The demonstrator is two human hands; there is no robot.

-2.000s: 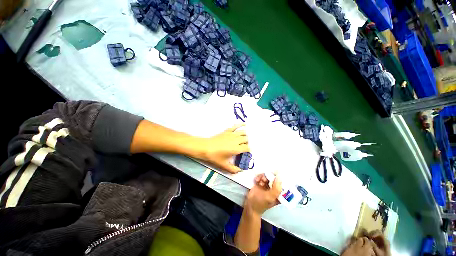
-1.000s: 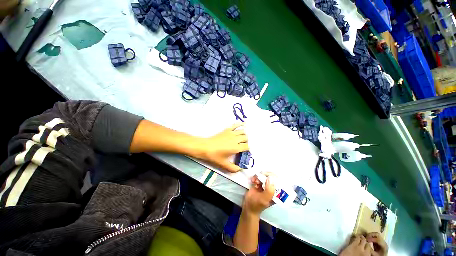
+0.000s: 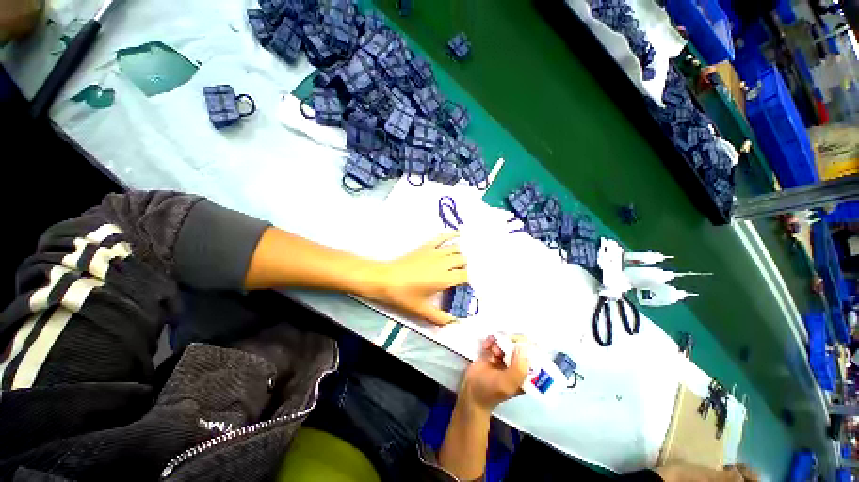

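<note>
My left hand (image 3: 421, 281) lies on the white work sheet (image 3: 504, 273) with a small checked bag (image 3: 460, 300) at its fingers; the thumb is below the bag and the loop faces right. Whether the hand grips the bag or only steadies it is hard to see. My right hand (image 3: 497, 373) is closed around a white glue bottle (image 3: 542, 379) with a blue-and-red label, to the right of the bag. Another checked bag (image 3: 564, 364) lies just beyond the bottle. A loose dark loop (image 3: 449, 212) lies above my left hand.
Checked bags are heaped in a large pile (image 3: 377, 94) and a smaller one (image 3: 551, 226). Scissors (image 3: 615, 318) and spare glue bottles (image 3: 659, 284) lie right. A hammer (image 3: 68, 66) lies far left. Bags ride the green belt (image 3: 527, 113). Another person's hand shows beside a tan board (image 3: 692, 428).
My right hand and the bottle draw back from the bag, a little to the right, compared with one second ago. My left hand stays put. Bags on the belt have shifted down and right.
</note>
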